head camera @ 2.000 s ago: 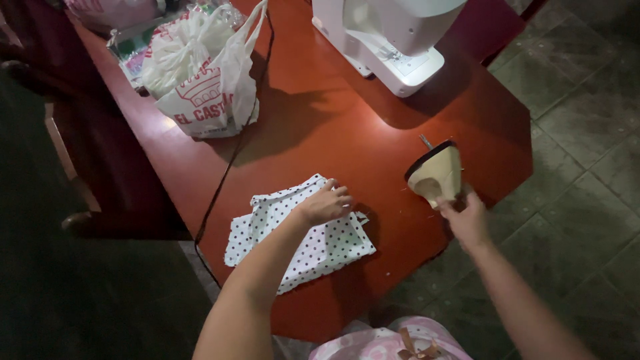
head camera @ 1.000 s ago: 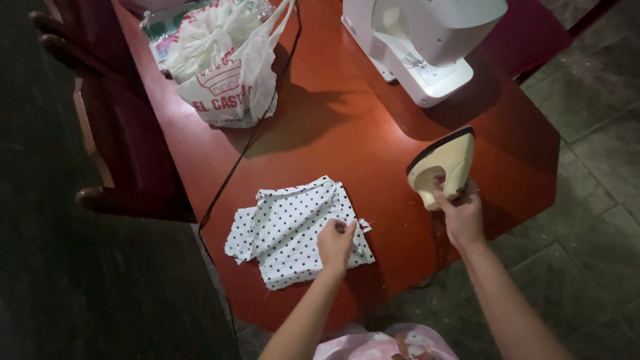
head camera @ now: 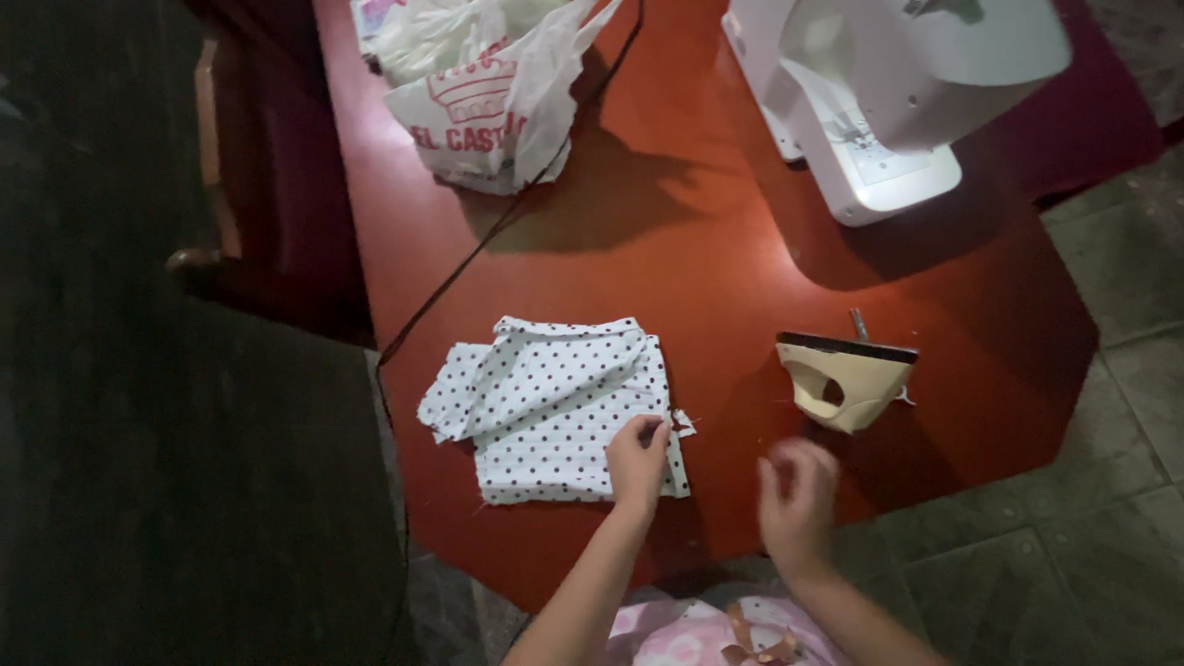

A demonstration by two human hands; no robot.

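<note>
White fabric with dark polka dots [head camera: 564,407] lies partly folded on the reddish table. My left hand [head camera: 638,458] rests at its right edge, fingers curled; whether it pinches the cloth cannot be told. A cream clothes iron [head camera: 846,384] with a dark soleplate stands on the table to the right, soleplate facing away from me. Just below the iron is my right hand [head camera: 797,490], blurred, apart from it and with nothing visible in its fingers. A small fabric scrap [head camera: 684,423] lies by the cloth's right edge. A metal tool [head camera: 859,324], partly hidden, pokes out behind the iron.
A white sewing machine [head camera: 888,111] with its lamp lit stands at the back right. A printed plastic bag [head camera: 481,111] sits at the back left. A dark cord [head camera: 462,264] crosses the table's left side. A wooden chair [head camera: 217,166] stands at the left; the table edge is near me.
My right hand has let go of the iron, which now stands on the table, and has moved toward my left hand. My left hand remains at the cloth's right part.
</note>
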